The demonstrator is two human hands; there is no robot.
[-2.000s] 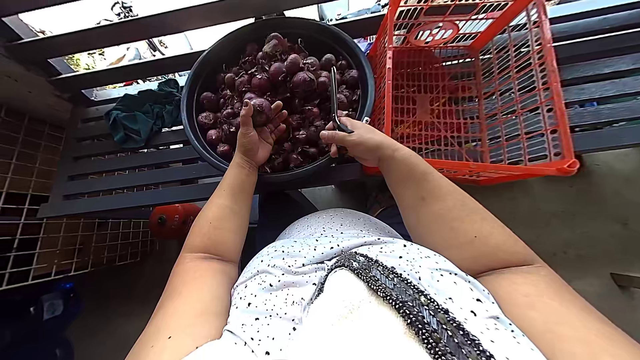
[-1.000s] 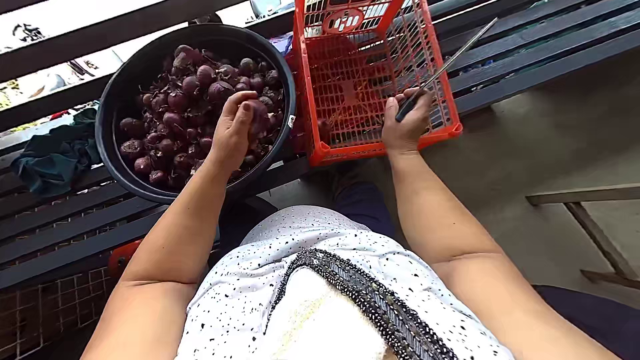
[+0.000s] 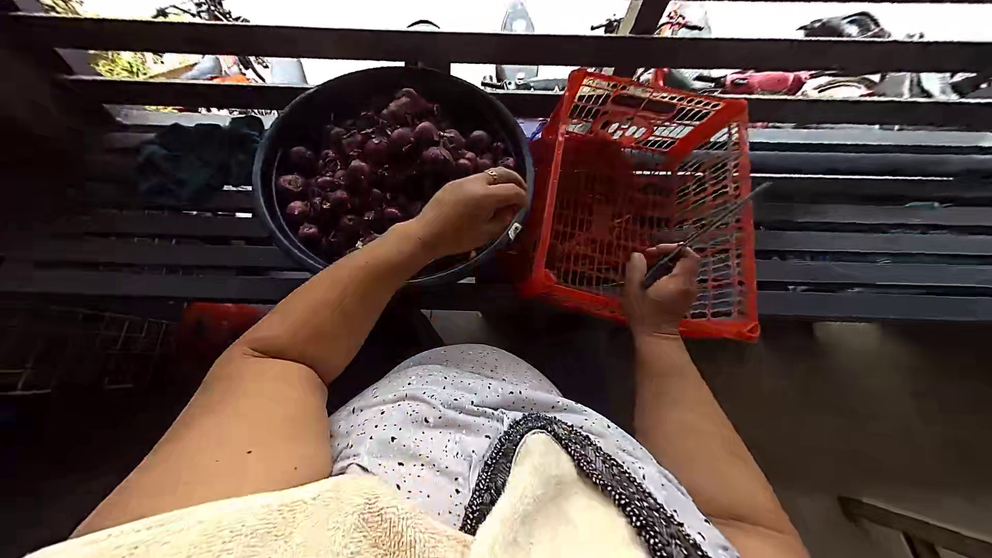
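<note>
A round dark tub holds many red onions. My left hand is over the tub's right side, fingers curled and palm turned down; whether anything is inside them is hidden. My right hand grips the dark handle of a knife, its long thin blade pointing up and to the right. That hand is over the near part of a red plastic crate, which stands right of the tub. Some reddish pieces, too blurred to name, show through the crate's mesh.
Tub and crate stand on a dark slatted bench with rails behind it. A dark green cloth lies left of the tub. Something red is below the bench at left. A wooden frame stands at bottom right. Motorbikes are beyond the rails.
Two seconds ago my left hand held an onion palm up, with the knife beside it over the tub. The knife moved right over the crate; my left hand has turned palm down. The view has shifted.
</note>
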